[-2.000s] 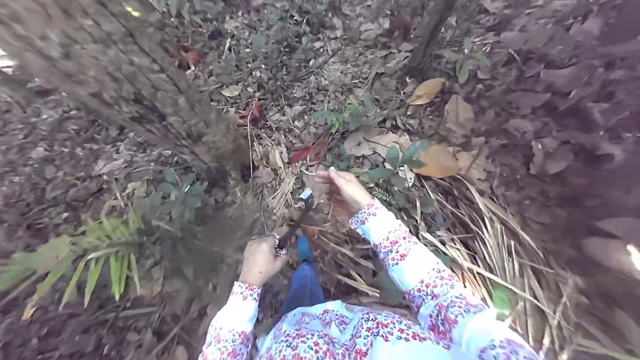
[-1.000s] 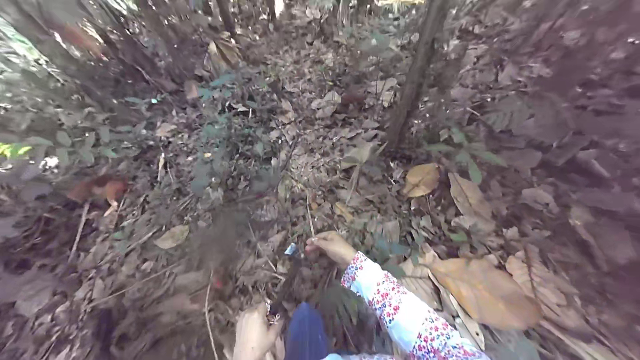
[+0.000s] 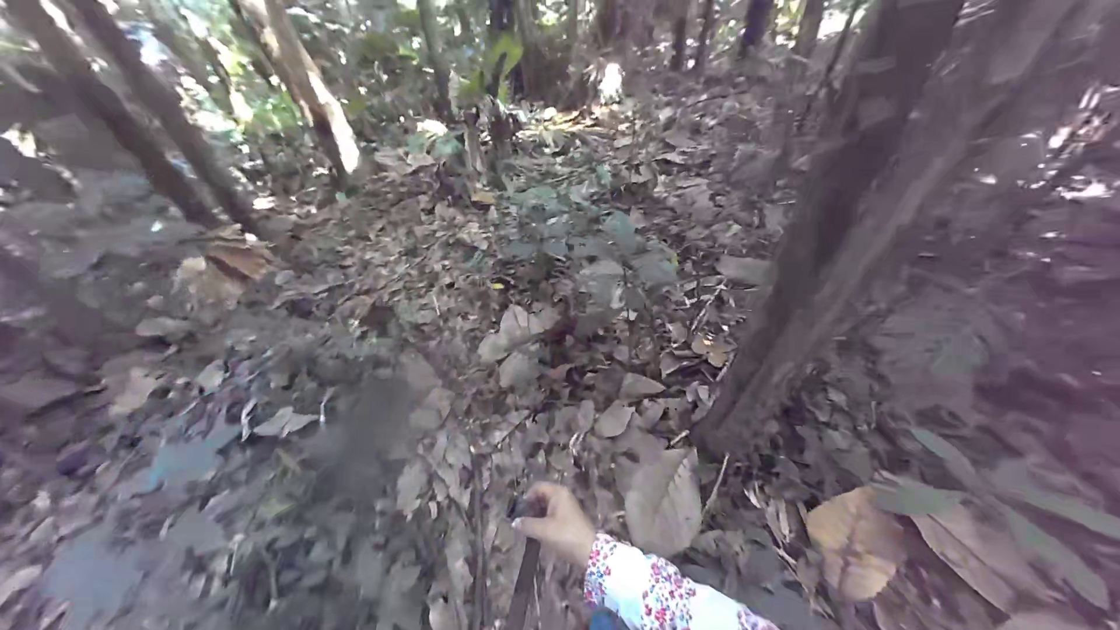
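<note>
My right hand [image 3: 560, 522], in a white sleeve with a red and blue floral print [image 3: 669, 588], is near the bottom centre. Its thumb and fingers are closed on the end of a small dark object [image 3: 525, 507] whose kind I cannot tell. Below the fingers a dark, narrow strip or blade-like thing [image 3: 525, 582] runs down to the lower edge; whether it is one piece with the dark object is unclear. My left hand is out of view. A bit of blue cloth [image 3: 605, 619] shows under the sleeve.
A leaning tree trunk [image 3: 814, 280] rises at the right, with a large dry leaf [image 3: 665, 503] near its foot. Thin trunks [image 3: 306, 83] stand at the upper left. Low green plants [image 3: 560, 219] grow ahead amid leaf litter, and a yellowish-brown leaf [image 3: 857, 538] lies at the lower right.
The view has tilted up and moved ahead, so more forest shows. My left hand, seen at the lower edge before, has left the view. My right hand now closes on the dark object's end.
</note>
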